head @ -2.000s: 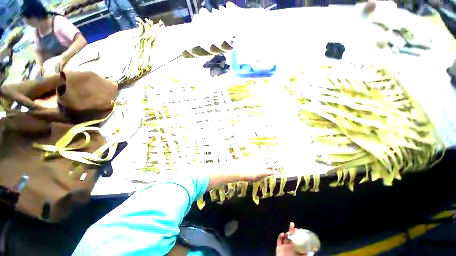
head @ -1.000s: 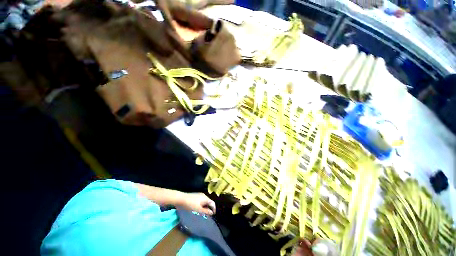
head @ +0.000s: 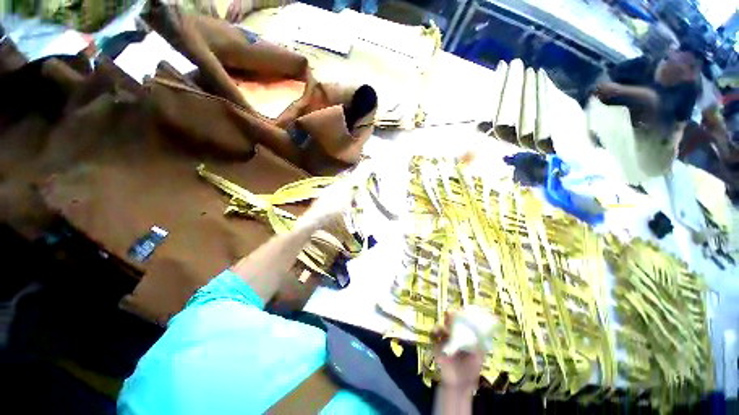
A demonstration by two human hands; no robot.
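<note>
My left hand [head: 334, 201] reaches over the looped loose yellow strips [head: 279, 197] at the edge of the brown sheet; its fingers are washed out by glare and I cannot tell if they grip a strip. My right hand [head: 459, 365] is shut on a pale glue bottle [head: 472, 328], held above the front part of the laid-out strip pile [head: 506, 259]. The criss-crossed yellow strips have ends overhanging the table's front edge.
The brown sheet [head: 190, 203] is draped at left, with a rolled part behind. A denser strip pile [head: 664, 316] lies at right. A blue tray [head: 567, 194], dark cloth [head: 527, 168] and standing curved panels [head: 523, 105] are behind. A person [head: 668, 97] is across the table.
The view has swung toward the brown sheet. My left hand has moved from near my body out to the loose strips. My right hand and the bottle have come up into view over the strip pile.
</note>
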